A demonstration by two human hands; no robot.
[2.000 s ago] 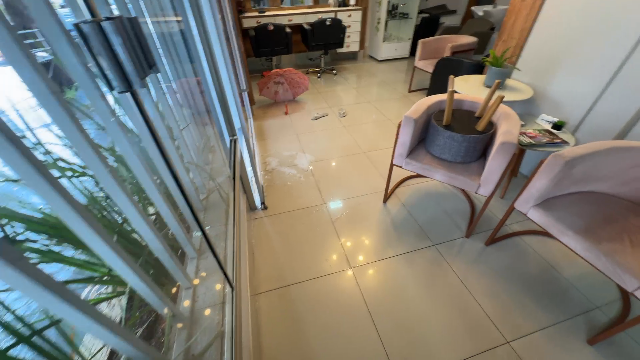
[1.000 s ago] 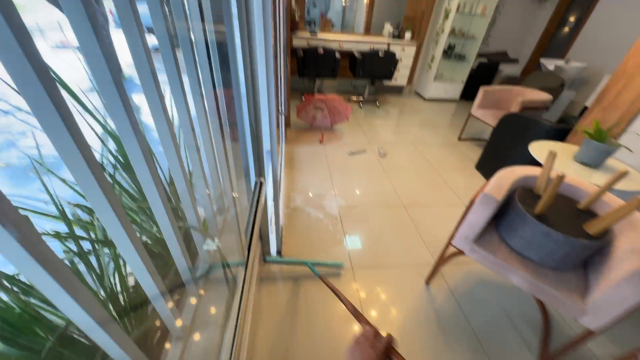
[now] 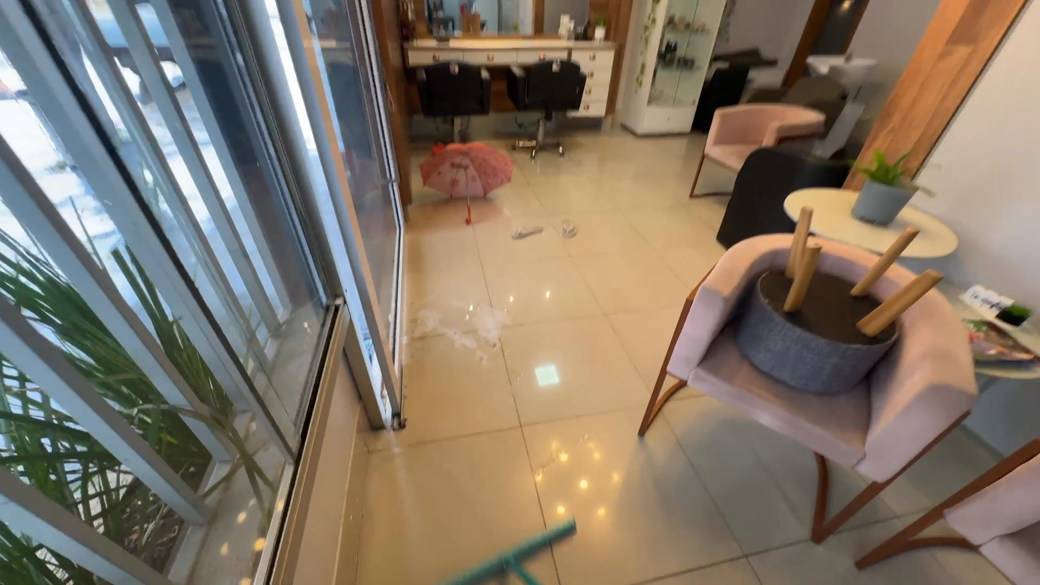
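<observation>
The teal head of a floor squeegee (image 3: 520,556) shows at the bottom edge, over the beige tiles; its handle is cut off by the frame. Neither of my hands is in view. A whitish wet patch (image 3: 463,325) lies on the tile floor (image 3: 455,479) beside the glass door's metal frame (image 3: 382,366). Farther back, an open pink umbrella (image 3: 467,171) rests on the floor, and a pair of flip-flops (image 3: 528,232) lies a little nearer to me.
At right, a pink armchair (image 3: 780,406) holds an upturned grey stool (image 3: 812,349). Behind it are a round table (image 3: 918,236) with a potted plant (image 3: 884,191) and a black chair (image 3: 772,187). Glass panels and slats line the left. Salon chairs (image 3: 455,89) stand at the back.
One second ago a hand held the squeegee's handle, with the teal head near the door frame. Now the head is at the bottom edge and the hand is out of view.
</observation>
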